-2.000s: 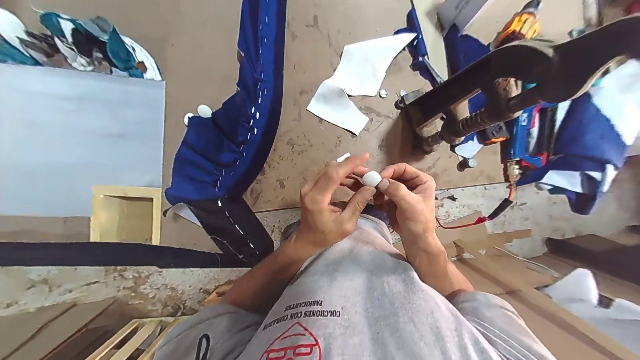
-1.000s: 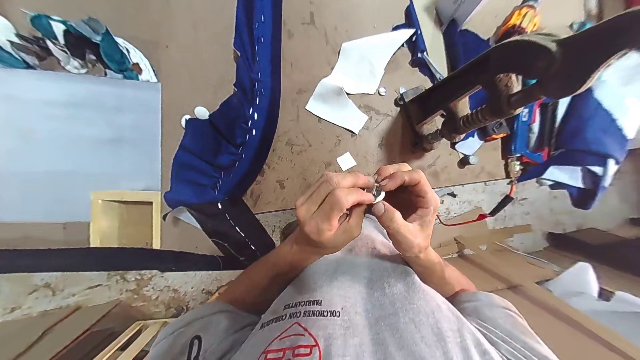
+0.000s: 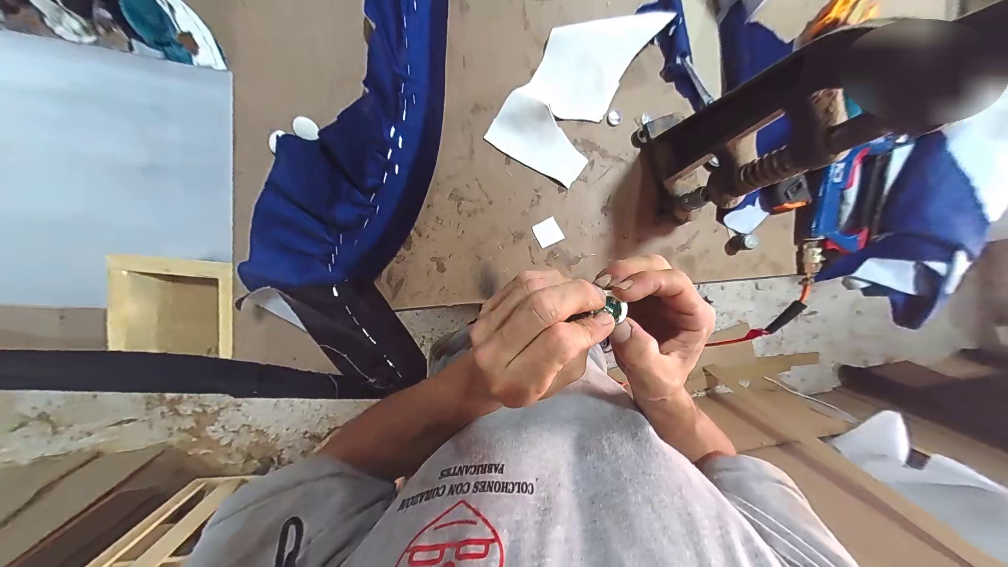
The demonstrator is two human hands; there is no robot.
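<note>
Both hands meet close to the chest at the table's near edge. Between their fingertips is a small round button-like piece (image 3: 617, 309), white at its rim and dark green inside. My left hand (image 3: 539, 335) pinches its left side, my right hand (image 3: 661, 327) its right side with thumb and fingers. A small white square (image 3: 548, 232) of sheet material lies on the table just beyond them. Farther off are irregular white cut pieces (image 3: 587, 67), with a small shiny round part (image 3: 613, 118) beside them.
Blue fabric with white stitches (image 3: 315, 189) lies at left, two white discs (image 3: 305, 128) at its edge. A wooden frame box (image 3: 224, 315) stands near a pale grey panel (image 3: 118, 165). At right are a dark metal hand press (image 3: 740, 134) and a blue air tool (image 3: 835, 197) on a hose.
The white round face seen between my fingers earlier has turned, and a dark green inside now shows. The small white square, mostly covered by my left hand two seconds ago, is now in full view.
</note>
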